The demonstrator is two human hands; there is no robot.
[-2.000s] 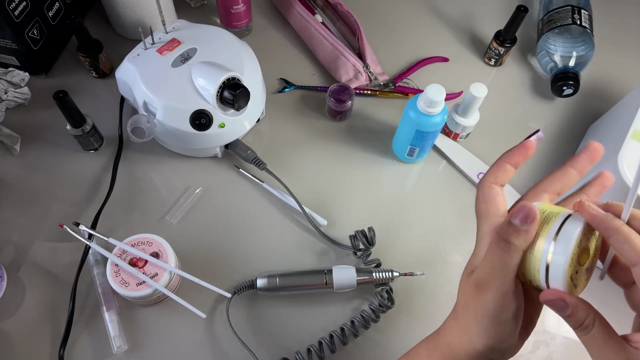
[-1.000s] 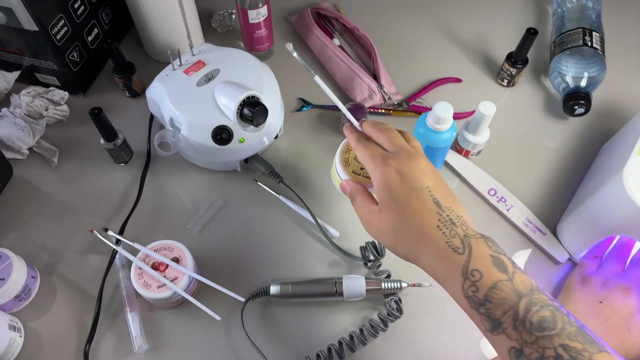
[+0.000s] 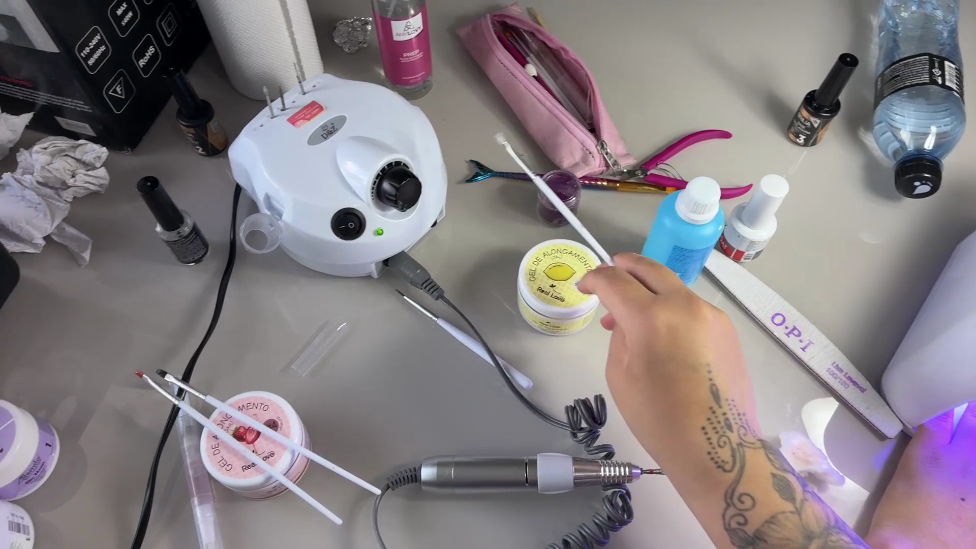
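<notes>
My tattooed right hand (image 3: pixel 656 320) holds a thin white-handled brush (image 3: pixel 560 202), its tip pointing up and left. The fingers are beside or touching the right edge of a yellow-labelled jar of extension gel (image 3: pixel 559 278), which stands upright with its lid on. At the lower right, in violet light, my left hand (image 3: pixel 919 488) is partly in view at the white lamp (image 3: pixel 934 335); its fingers are hidden. A blue bottle (image 3: pixel 686 232) stands just behind my right hand, with a nail file (image 3: pixel 801 339) to the right.
A nail drill unit (image 3: pixel 335 175) stands at upper left, its handpiece (image 3: pixel 496 474) lying at lower centre. Two brushes lie across a pink jar (image 3: pixel 252 442). A coiled cord (image 3: pixel 587 419) runs near my right forearm. A pink pouch (image 3: pixel 541 91) and water bottle (image 3: pixel 919 99) are farther back.
Two seconds ago both hands were around the yellow jar at the right. It now stands on the table, farther left, and my right hand has drawn back slightly. My left hand is now at the lamp.
</notes>
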